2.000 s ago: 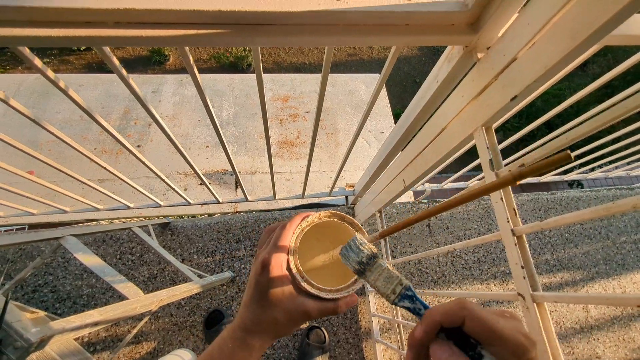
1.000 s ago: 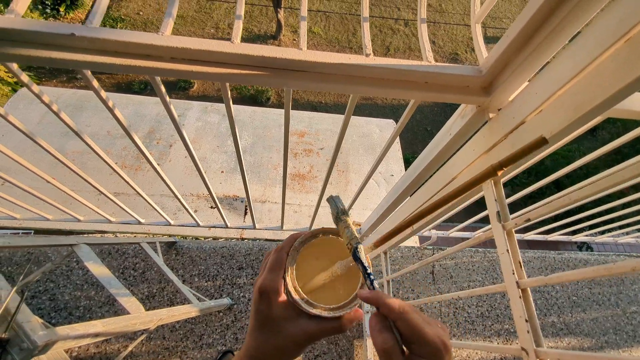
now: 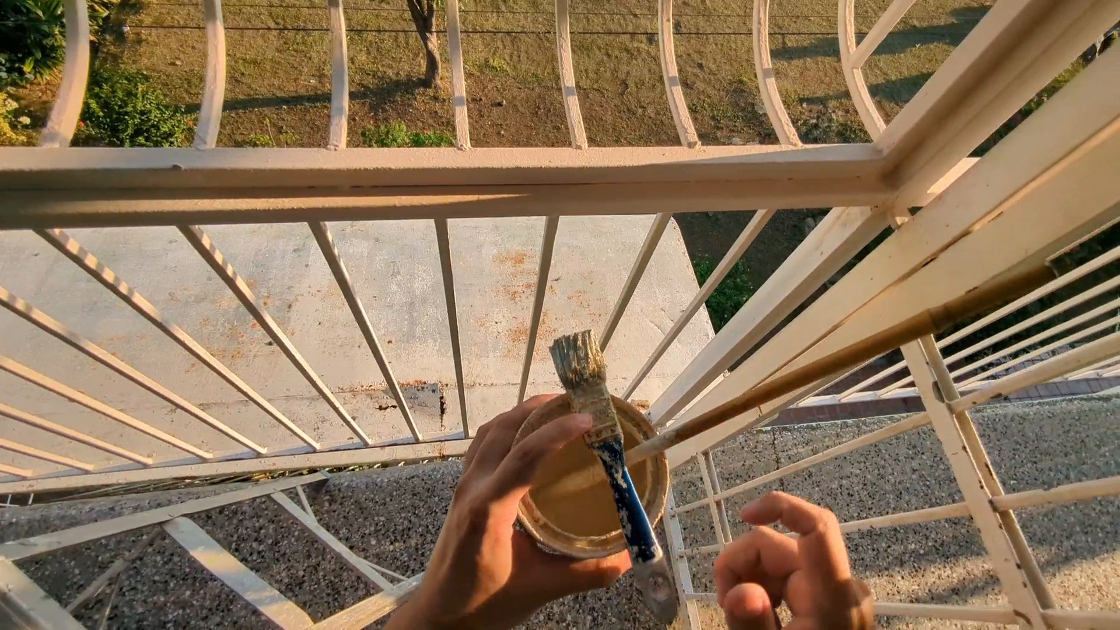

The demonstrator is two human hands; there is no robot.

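My left hand (image 3: 516, 516) grips a round tub (image 3: 530, 525) of cream-tan paint from its left side, its index finger reaching onto the paintbrush at the rim. The paintbrush (image 3: 623, 490) lies across the tub's mouth, its paint-caked bristles pointing up and away and its blue, paint-flecked handle toward me. A long brown stick (image 3: 831, 357) leans with its pale end in the tub and its other end toward the upper right. To the right of the tub, my right hand (image 3: 787, 560) is empty, with its fingers curled but apart, and does not touch the brush.
A cream metal railing (image 3: 437, 179) crosses in front, with bars above and below its rail. Thick cream beams (image 3: 954, 219) run down from the upper right. A metal ladder-like frame (image 3: 232, 569) stands lower left, over a speckled floor (image 3: 402, 503). Beyond lie a concrete slab (image 3: 262, 306) and grass.
My right hand has let go of the paintbrush, which it held in both earlier frames, and is now apart from it. The brush now rests across the tub under my left index finger.
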